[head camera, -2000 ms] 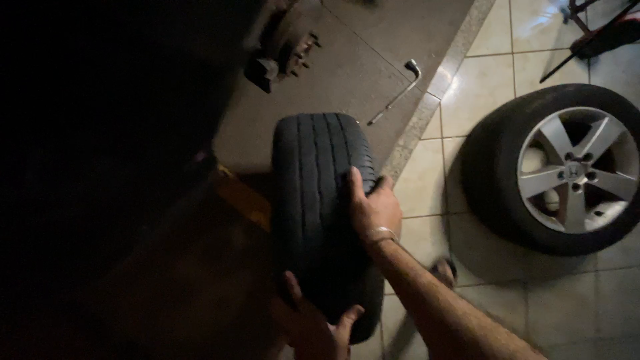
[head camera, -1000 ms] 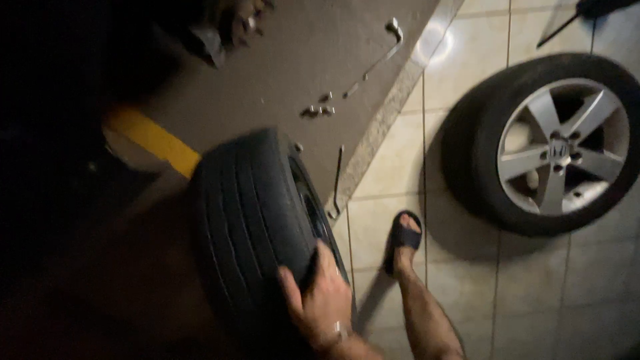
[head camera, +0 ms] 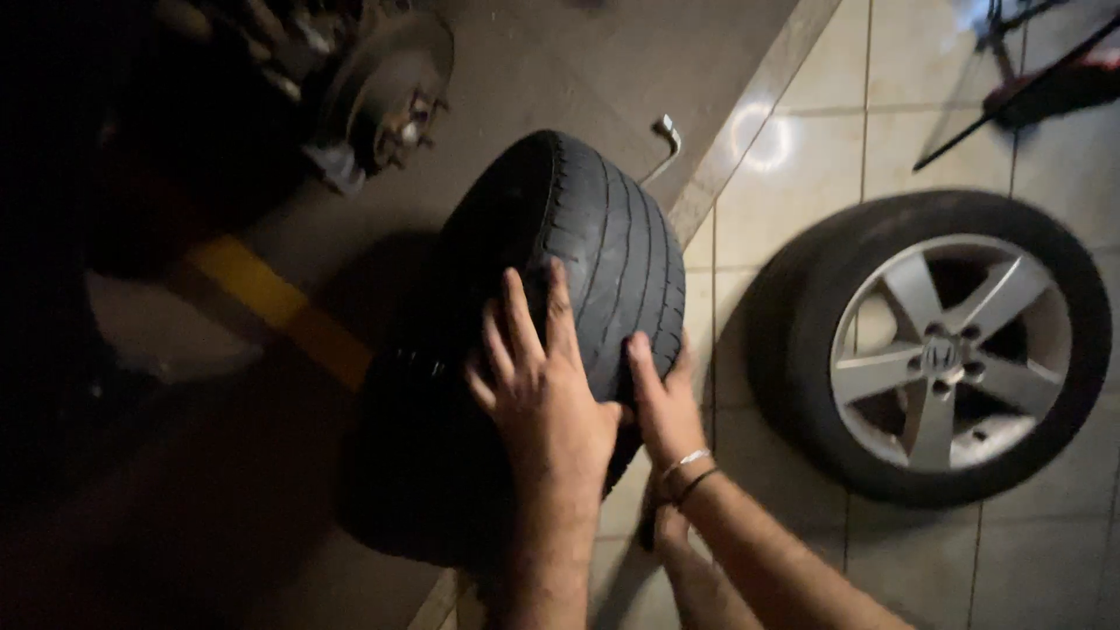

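A car tire [head camera: 612,254] stands at the middle of the head view, its grooved tread turned up and its dark side to the left. My left hand [head camera: 551,376] lies on the tire's sidewall and tread edge with its fingers spread. On the tread's right edge rests my right hand [head camera: 667,394], thumb on the tread and fingers around the far side. Up and to the left, a brake disc [head camera: 385,87] shows its hub with wheel studs [head camera: 407,131]. An L-shaped lug wrench [head camera: 669,149] lies beyond the tire, partly hidden by it.
A second wheel with a five-spoke alloy rim [head camera: 936,376] lies on the pale floor tiles at the right. A red and black object [head camera: 1050,92] with a thin rod is at the top right. A yellow stripe [head camera: 271,297] crosses the dark floor. My foot is partly hidden below the tire.
The tire has turned, so its tread now leans the other way and its left side is in view. Both hands are on it; one second ago only one hand showed on it.
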